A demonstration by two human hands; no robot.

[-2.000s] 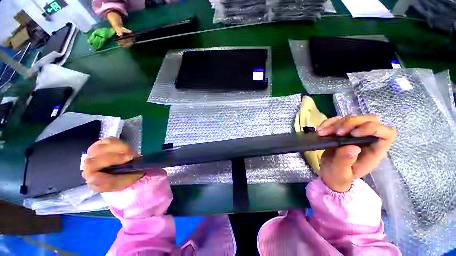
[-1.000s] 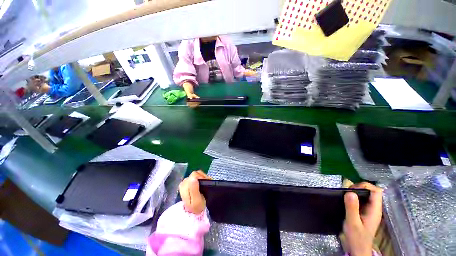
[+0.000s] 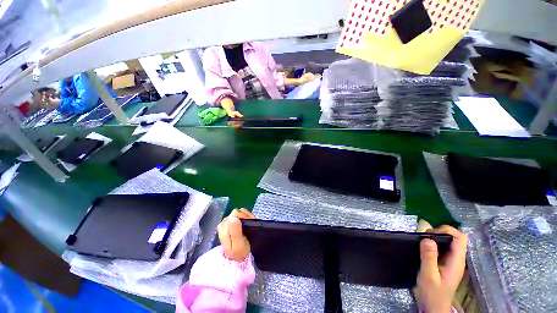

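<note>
My left hand point(image 3: 235, 235) and my right hand point(image 3: 441, 264) grip the two short ends of a flat black unit point(image 3: 293, 252). The unit is tilted, with its textured face towards me and a narrow black strip point(image 3: 331, 269) running down its middle past the lower edge. It is held above a silvery bubble-wrap sheet point(image 3: 372, 299). My right thumb lies on the near face. The yellow cloth point(image 3: 465, 296) shows only in part behind my right hand.
Black units on wrap lie at left point(image 3: 125, 225), beyond centre point(image 3: 345, 171) and at right point(image 3: 498, 178). Bubble-wrap bags point(image 3: 525, 244) lie at right. Across the bench are wrapped stacks point(image 3: 415, 101), a green cloth point(image 3: 212, 115) and a person in pink point(image 3: 259, 73). A yellow dotted sheet point(image 3: 391, 46) hangs overhead.
The held unit has gone from nearly edge-on to showing its textured face. The view has lifted towards the far side. In the last second, units beyond have shifted slightly right in view; my grip is unchanged.
</note>
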